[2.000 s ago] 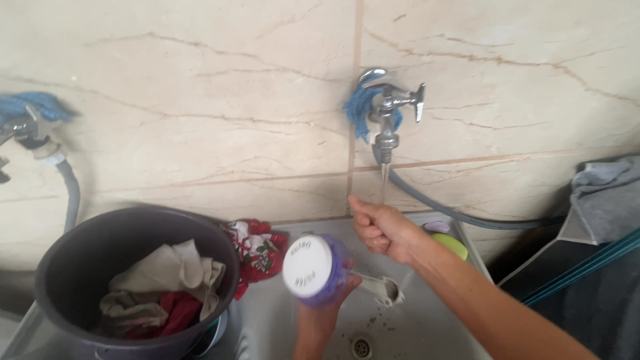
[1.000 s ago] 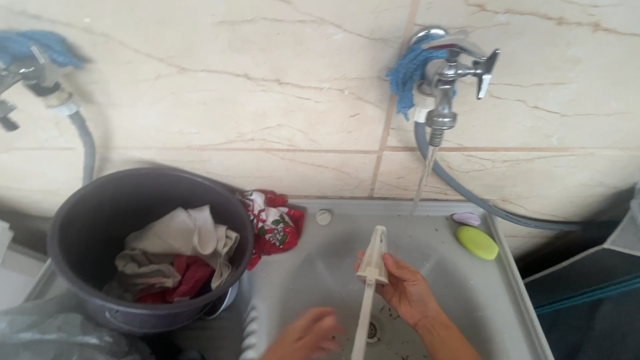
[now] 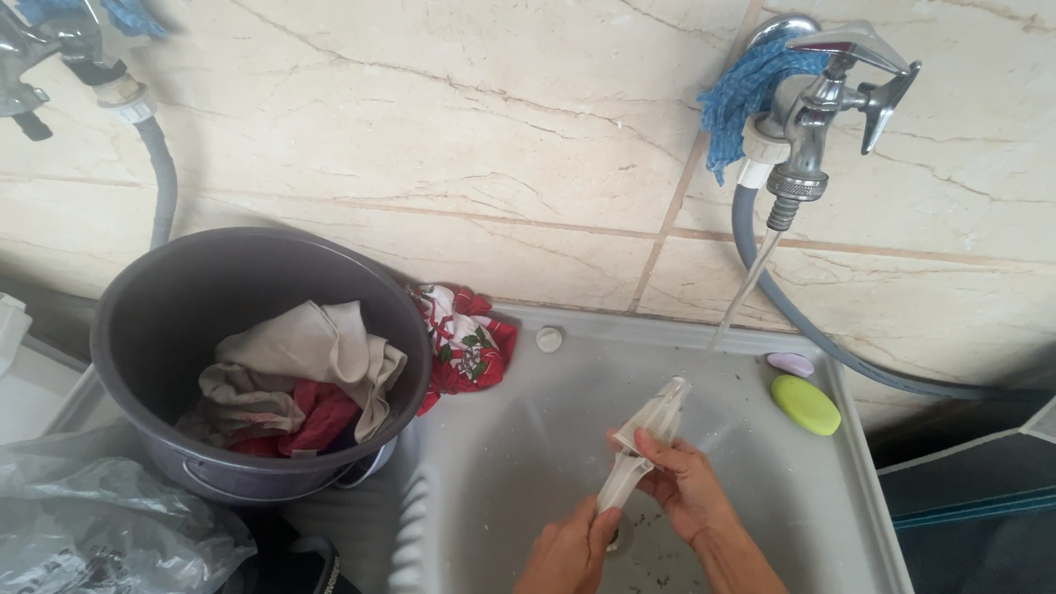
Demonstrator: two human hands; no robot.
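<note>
Over the grey sink basin, my left hand grips a whitish hollow plastic stem. My right hand holds a cone-shaped white mesh filter piece by its wide end, its narrow tip pointing up. The stem's upper end meets the cone's wide end; whether they are joined I cannot tell. Water runs from the metal tap behind the cone, and the stream does not visibly touch it. Dark bits lie around the drain, which is partly hidden by my left hand.
A dark bucket of cloths stands at left, beside a red patterned cloth and clear plastic bag. A white cap sits on the sink ledge. Green soap and lilac soap lie at right, near a grey hose.
The purple container with a white lid, held two seconds ago, is out of view. My left hand, blurred and apart from the stem one second ago, now grips it.
</note>
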